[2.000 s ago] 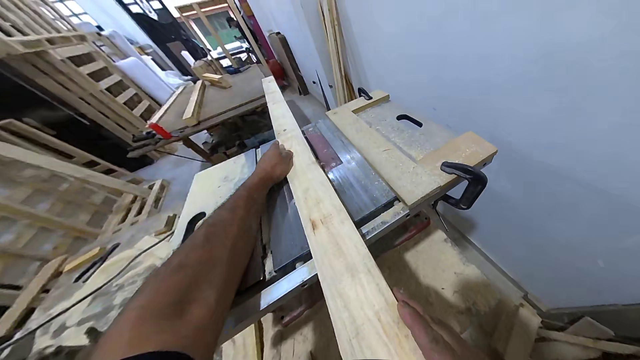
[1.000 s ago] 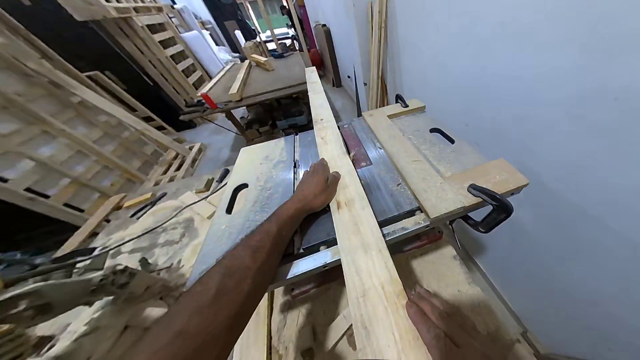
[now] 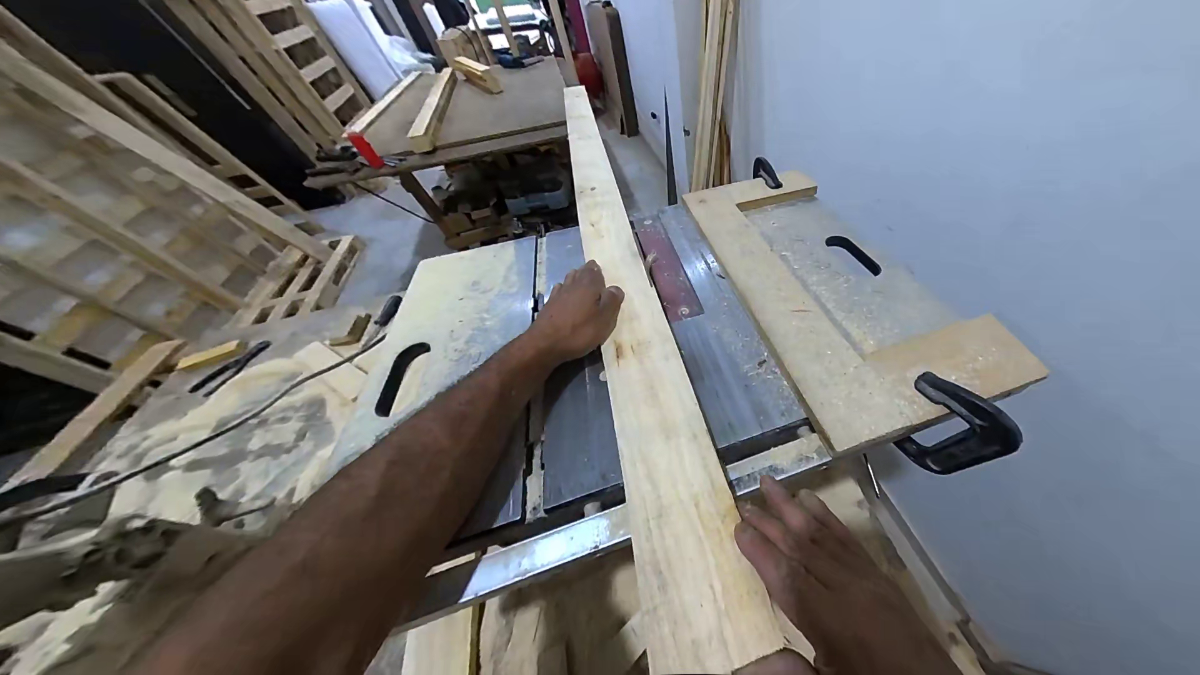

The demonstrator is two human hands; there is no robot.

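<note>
A long wooden board (image 3: 647, 394) lies lengthwise over the metal top of a table saw (image 3: 741, 347), its far end reaching toward the workbench. My left hand (image 3: 579, 314) rests against the board's left edge near the middle, fingers curled at its side. My right hand (image 3: 825, 572) holds the near end, fingers along the right edge and part of the hand at the end face. To the board's right sits the red insert plate (image 3: 668, 272); the board covers part of that area. A wooden fence board (image 3: 787, 309) runs along the right side of the saw top.
Black clamps (image 3: 970, 436) grip the fence board at its near and far ends. A workbench (image 3: 506, 108) with wood pieces stands ahead. Pallets (image 3: 122, 206) lean at left; a cable (image 3: 234, 422) crosses the sawdust-covered area. A white wall (image 3: 984, 141) rises at right.
The near end of the board now shows at the bottom of the view, with part of my right hand at it. Both hands stay at the board. The view has shifted.
</note>
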